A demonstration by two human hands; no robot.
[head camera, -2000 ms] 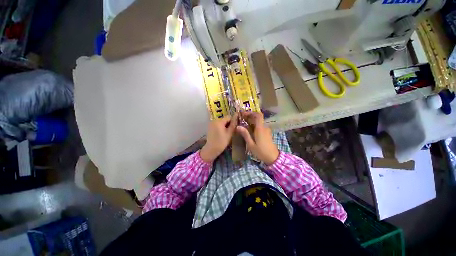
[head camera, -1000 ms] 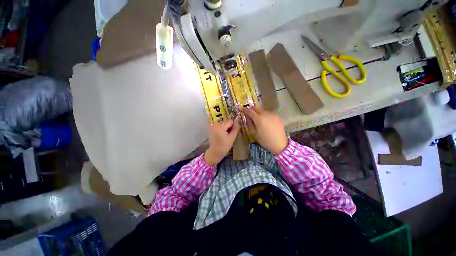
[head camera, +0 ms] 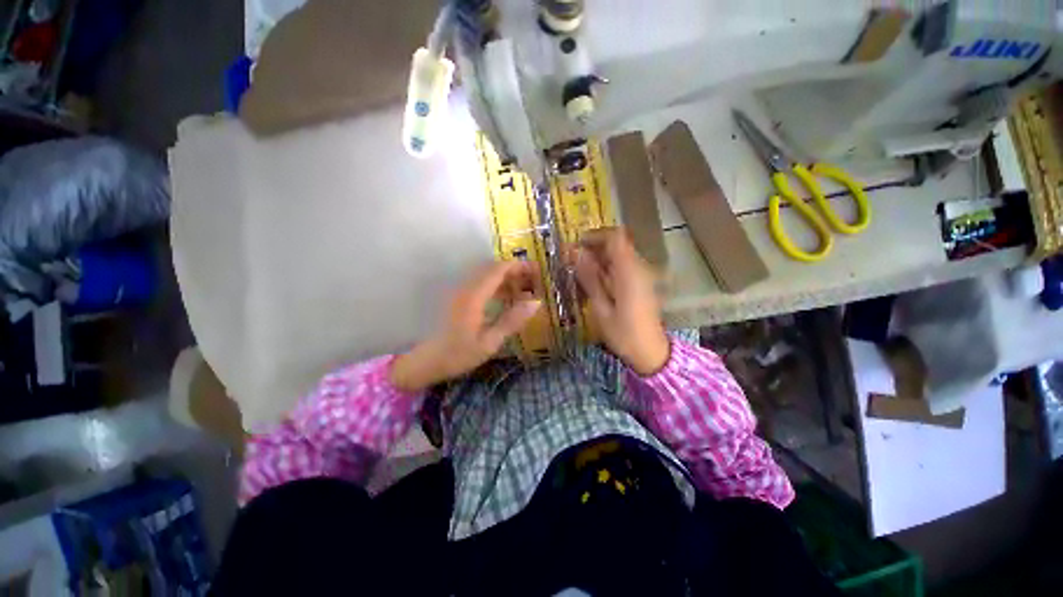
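Note:
My left hand (head camera: 484, 317) is over the lower end of the left yellow band (head camera: 509, 198), with thumb and fingers apart and nothing visible in it. My right hand (head camera: 620, 294) is over the right yellow band (head camera: 585, 192), its fingertips beside the shiny metal guide (head camera: 546, 222); they are blurred, and I cannot tell whether they hold anything. A broad pale panel (head camera: 315, 257) lies flat at the left. Two brown strips (head camera: 638, 192) lie side by side right of the bands. The needle area is partly hidden under the machine head.
The white sewing machine (head camera: 688, 47) spans the top, with a lit lamp (head camera: 427, 103) at its left. Brown cloth (head camera: 332, 70) lies behind the pale panel. Scissors (head camera: 785, 167) and a dark small tray (head camera: 981, 227) lie at the right. A white board (head camera: 933, 466) stands below the table.
The brown strip that hung below my hands over the lap no longer shows. My left hand has moved left, away from the guide, and its fingers have spread. My right hand remains beside the guide.

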